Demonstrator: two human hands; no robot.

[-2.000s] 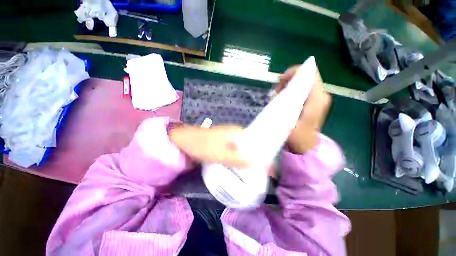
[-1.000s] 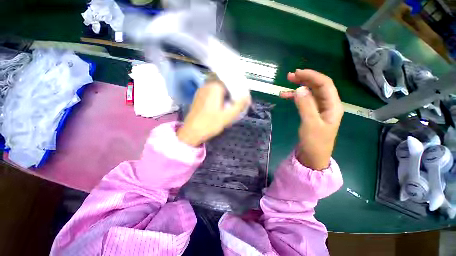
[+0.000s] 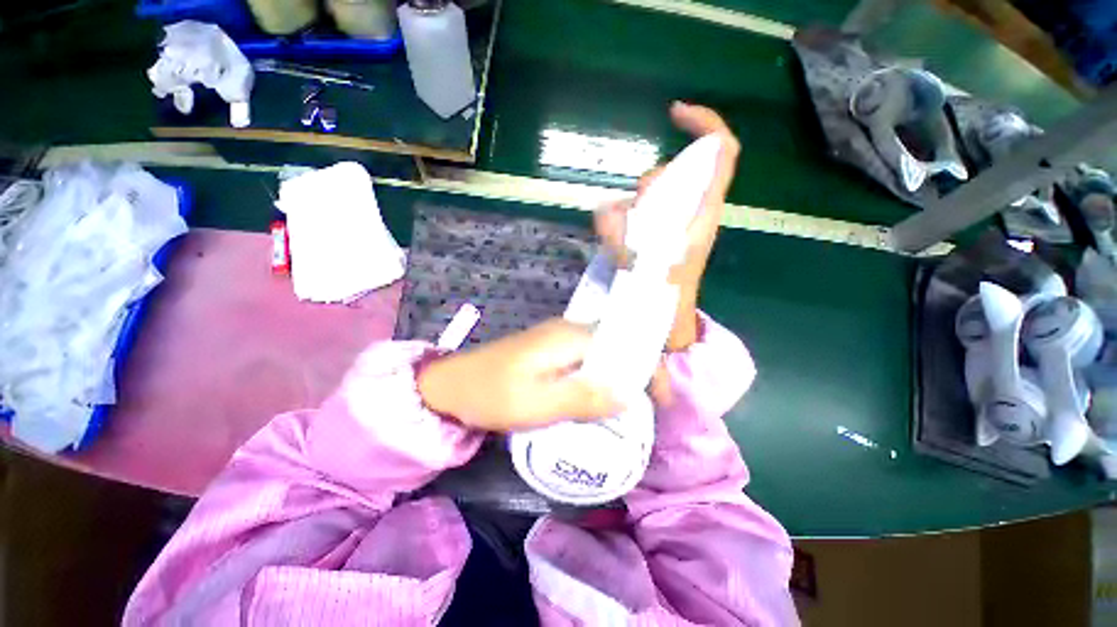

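Observation:
White cat-ear headphones [image 3: 637, 321] are held up in front of me, tilted, with a round cup with print toward me at the lower end. My left hand [image 3: 521, 377] grips the band just above that cup. My right hand [image 3: 696, 233] is behind the upper part, its palm and fingers against the headphones; part of it is hidden. A dark grey printed bag [image 3: 490, 263] lies flat under my hands. A small white piece [image 3: 459, 327] lies on the bag beside my left wrist.
A white stack [image 3: 343, 233] and small red item [image 3: 279, 247] lie on the pink-red mat [image 3: 214, 355]. White bags [image 3: 80, 288] fill a blue tray at left. A dispenser bottle [image 3: 437, 61] stands behind. More headphones [image 3: 1004, 367] and a metal upright [image 3: 1017, 184] are at right.
The headphones have come from the upper left back to the centre, cup down. My right hand, apart from them one second ago, is now on them. The small white piece shows again.

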